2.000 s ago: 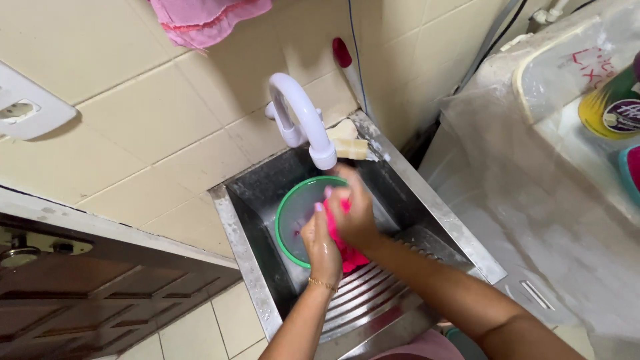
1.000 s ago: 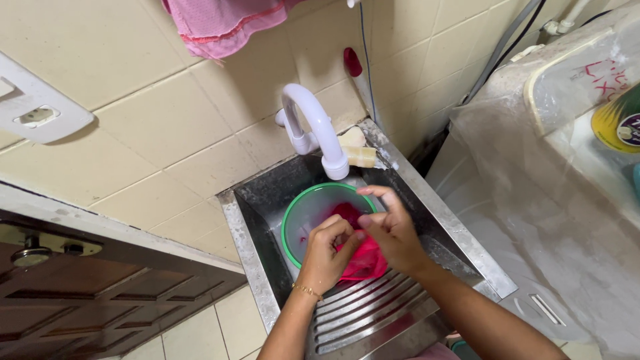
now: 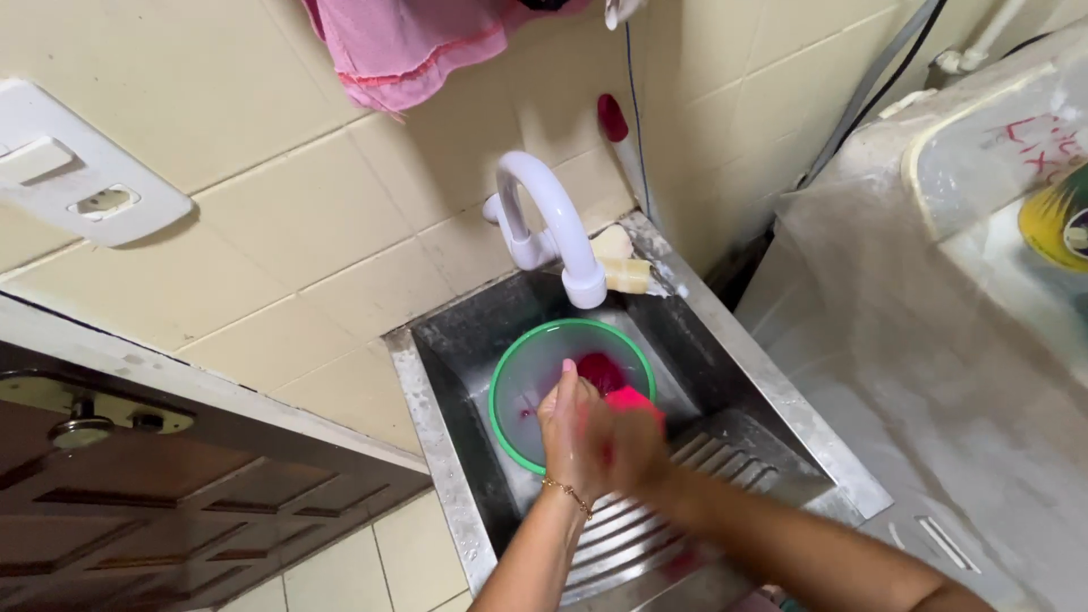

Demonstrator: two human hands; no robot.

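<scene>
My left hand, with a thin bracelet at the wrist, and my right hand, blurred, are pressed together over the near side of a green-rimmed basin. Between them they grip a bright pink wet cloth, part of which shows beyond the fingers. Darker red fabric lies in the cloudy water of the basin. The basin stands in a metal sink, below a white curved faucet. Under my wrists is the ribbed washboard.
Soap bars lie on the sink's back corner beside a red-tipped brush handle. A pink cloth hangs on the tiled wall. A covered appliance stands at right, a wooden door at left.
My hands were apart, fingering the pink cloth, one second ago; now they are pressed together around it. The view is slightly shifted.
</scene>
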